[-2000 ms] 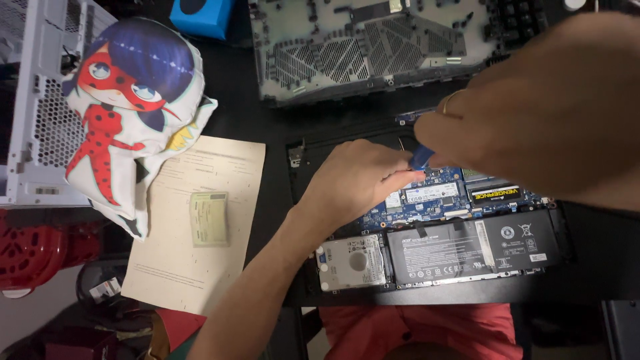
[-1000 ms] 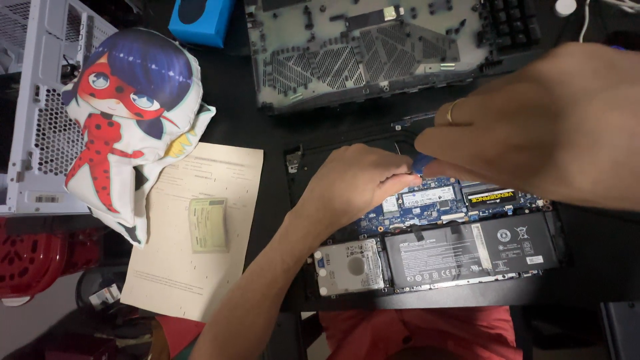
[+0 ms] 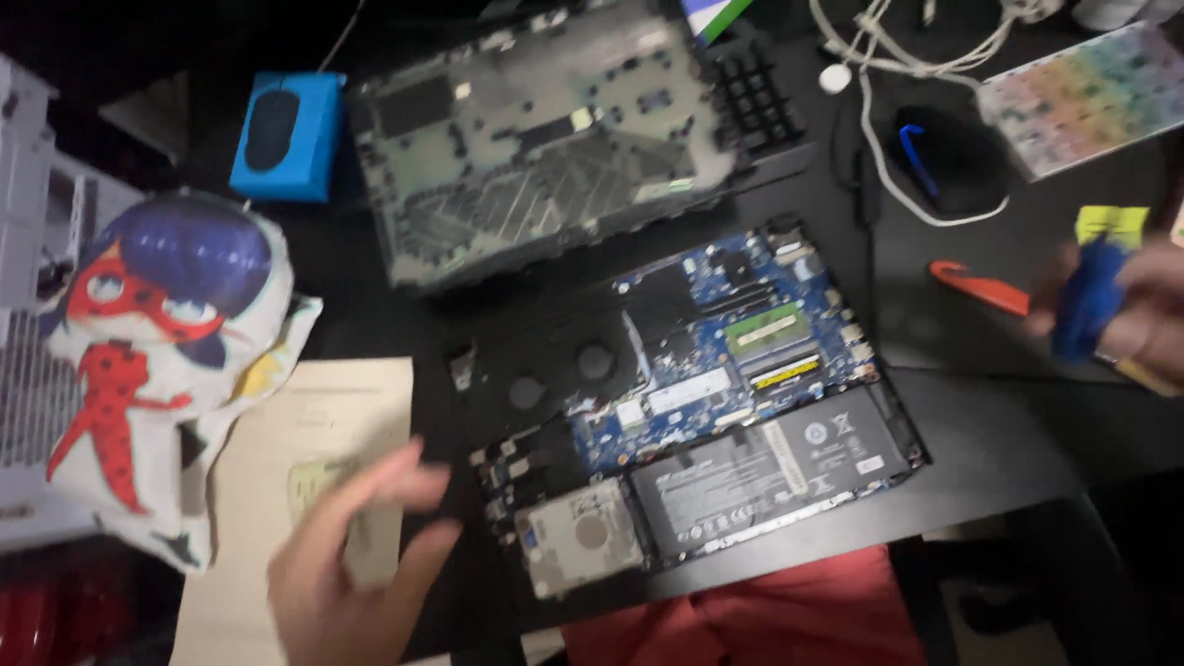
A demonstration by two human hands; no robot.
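An opened laptop base (image 3: 666, 407) lies on the black desk, its blue motherboard (image 3: 684, 375), battery pack (image 3: 772, 472) and drive (image 3: 583, 538) exposed. Left of it, my left hand (image 3: 370, 546) hovers over a sheet of paper, blurred, thumb and fingers apart and nothing between them. On the far right my right hand (image 3: 1133, 310) is closed round a blue-handled tool (image 3: 1090, 296), whose exact kind is blurred. Just left of that hand lies an orange pry tool (image 3: 980, 287). The laptop's detached bottom cover (image 3: 555, 139) lies behind the base.
A blue mouse box (image 3: 287, 139), a printed doll-shaped cushion (image 3: 166, 351) and the paper sheet (image 3: 370, 398) are on the left. White cable (image 3: 869, 120), a blue hooked piece (image 3: 918, 162), a multicoloured panel (image 3: 1091, 97) and a yellow sticky note (image 3: 1110, 222) are at the right.
Both hands have moved off the laptop's motherboard, the left one to the left, the right one to the right with the blue tool. The view has shifted.
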